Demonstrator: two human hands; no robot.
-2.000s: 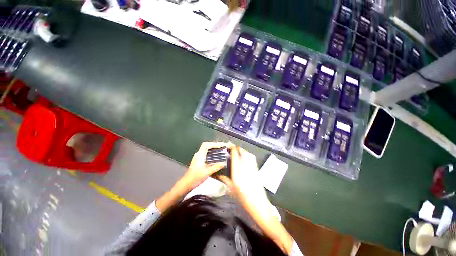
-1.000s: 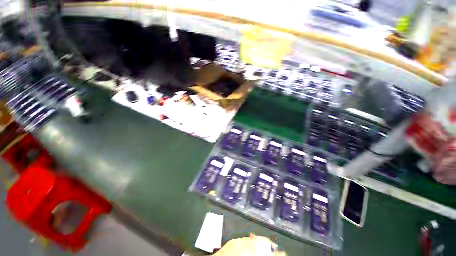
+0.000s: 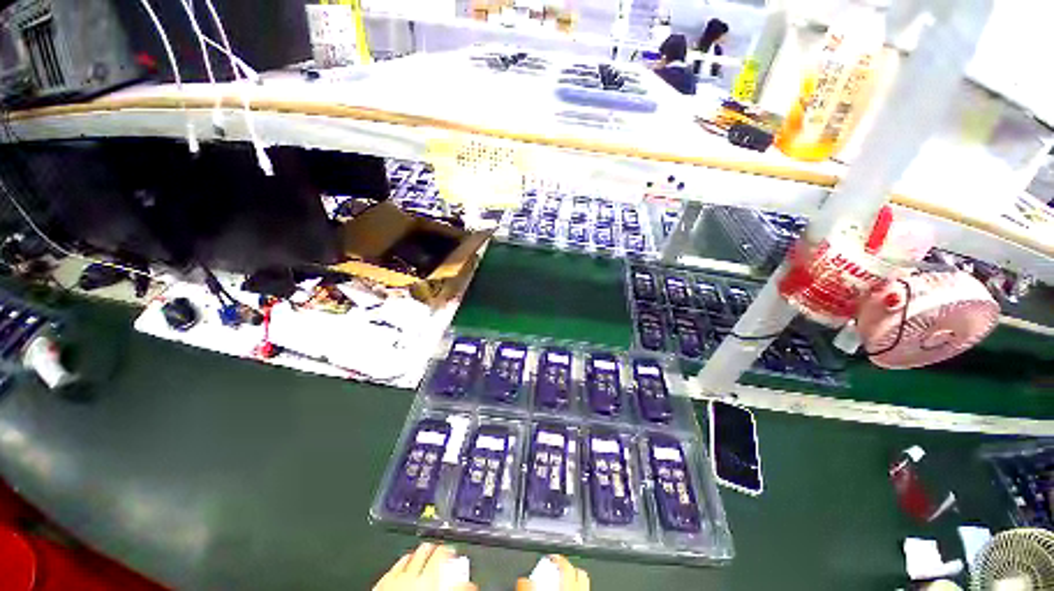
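Note:
A clear plastic blister tray [image 3: 566, 541] lies on the green bench, with dark purple keypad phones [image 3: 549, 471] face up in two rows. Their screens show pale white. A white slip lies beside the phone at the tray's left end. My left hand [image 3: 423, 569] and my right hand [image 3: 555, 574] are at the bottom edge, just in front of the tray, mostly cut off. Something white shows at the inner fingers of each; whether they hold it cannot be told.
A smartphone [image 3: 735, 447] lies right of the tray, near a metal post [image 3: 763, 335] with a pink fan [image 3: 932, 318]. Papers [image 3: 335, 335] and an open cardboard box [image 3: 405, 248] are at the left back. More filled trays [image 3: 693, 312] stand beyond. A white fan [image 3: 1017, 562] is at the lower right.
The view has tilted up, showing the shelf and more trays. My hands, earlier together around a small dark object, are now apart at the bottom edge. The loose white slip is out of view on the bench.

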